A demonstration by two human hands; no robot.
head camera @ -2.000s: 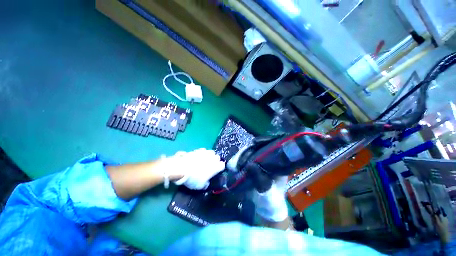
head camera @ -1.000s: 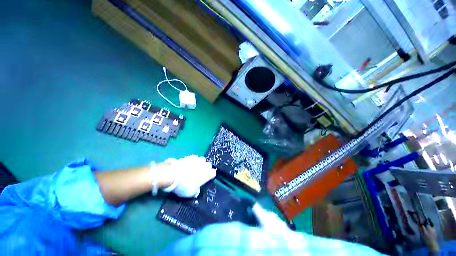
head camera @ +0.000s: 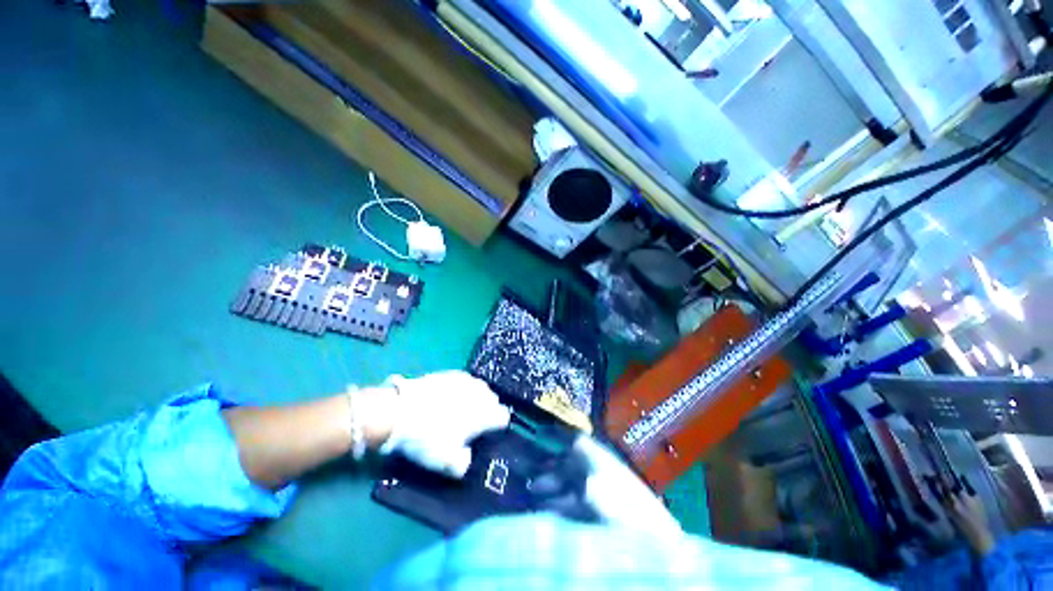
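My left hand (head camera: 445,421), in a white glove, rests at the far left edge of the black jig (head camera: 416,496); its fingertips are hidden or blurred. My right hand (head camera: 624,491), also gloved in white, is at the jig's right side, partly covered by the blue sleeve; what it holds cannot be told. A small pale-outlined square (head camera: 497,474) shows on the dark surface between the hands. The black screw tray (head camera: 522,352), full of silver specks, lies just beyond the jig, with a tan pile (head camera: 562,406) at its near corner.
Several black comb-edged blocks (head camera: 329,294) lie grouped at left. Beyond are a white corded block (head camera: 425,241), a long cardboard box (head camera: 346,121) and a whitish blower (head camera: 566,206). A pale rail (head camera: 739,375) slopes over the orange board (head camera: 693,404). A person's hand (head camera: 970,520) shows at far right.
The powered screwdriver held over the jig two seconds ago is gone from there. A slim dark piece now shows behind the tray. Fewer pale marks show on the jig between my hands.
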